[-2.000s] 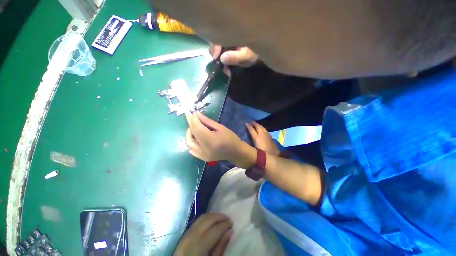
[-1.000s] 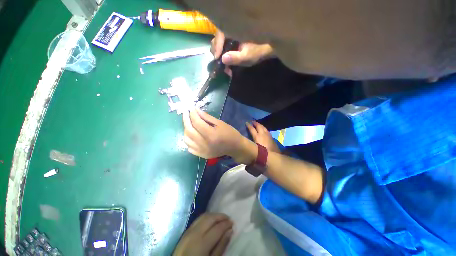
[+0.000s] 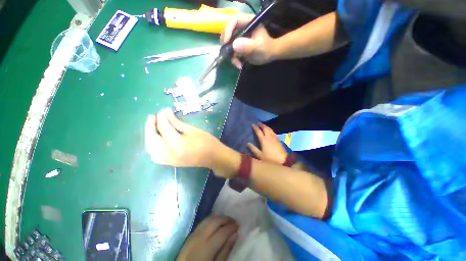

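Observation:
A silver-white irregular metal part (image 3: 188, 96) lies on the green bench (image 3: 117, 132). Another person's hand (image 3: 248, 43) holds a slim black pen-like tool (image 3: 225, 50), its tip just above the part. That person's other hand (image 3: 179, 140), fingers pinched, is beside the part. A hand (image 3: 212, 239) rests on beige trousers at the bottom edge, partly cut off. It may be mine, but I cannot tell which hand or whether it holds anything. No other hand is clearly mine. A dark phone (image 3: 106, 234) lies at the lower left.
Tweezers (image 3: 179, 54), a yellow electric screwdriver (image 3: 199, 19), a printed card (image 3: 116, 30) and a clear cup (image 3: 76, 51) are at the back. Small dark modules (image 3: 37, 249) lie at bottom left. A pale metal edge (image 3: 25, 142) bounds the bench. Another hand (image 3: 270, 145) rests beyond the bench.
The other person's head has lifted away to the upper right. Their pinching hand has left the part, moving left and down; the black tool has risen slightly. The bottom hand has not visibly moved.

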